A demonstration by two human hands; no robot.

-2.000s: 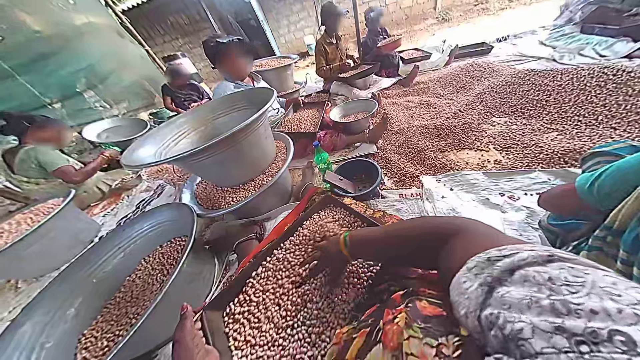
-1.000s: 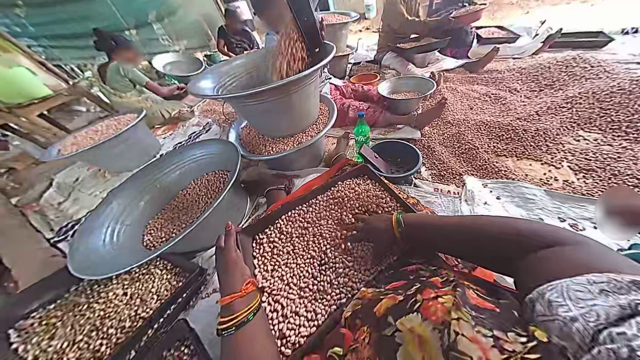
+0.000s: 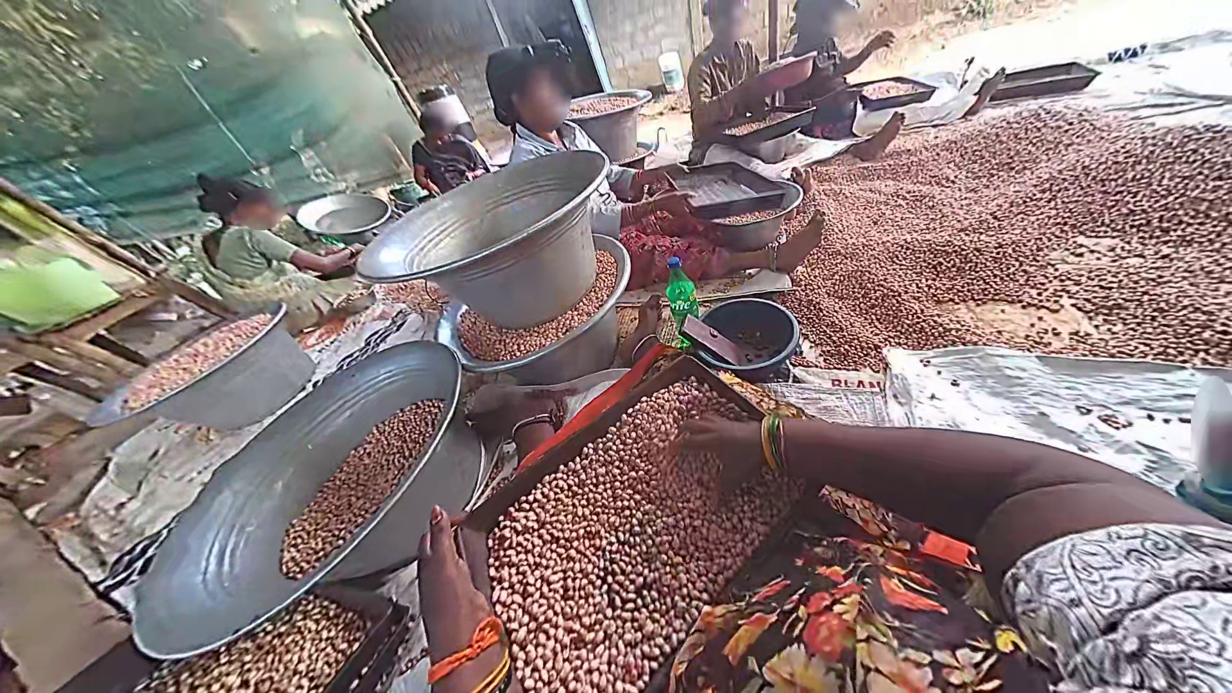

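Across my lap lies a dark rectangular tray (image 3: 493,508) filled with small pinkish-brown nuts or seeds (image 3: 597,539). My right hand (image 3: 722,450) rests on the nuts near the tray's far end, fingers blurred and partly hidden; whether it holds any cannot be told. My left hand (image 3: 457,592), with orange and yellow bangles at the wrist, is against the tray's left side, its fingers pointing up along the rim. Left of it a wide metal basin (image 3: 231,500), partly filled with nuts, leans over another dark tray (image 3: 371,645) of nuts.
Ahead stand stacked metal basins (image 3: 539,269), a green plastic bottle (image 3: 681,294) and a dark bucket (image 3: 791,332) with a phone-like flat object (image 3: 712,342) on its rim. A large heap of nuts (image 3: 1011,241) spreads at right. Several people sit beyond with trays and basins.
The co-worker ahead, who was tipping nuts from a tray into the upper basin one second ago, now holds the tray low over another basin. My right hand remains on the nuts.
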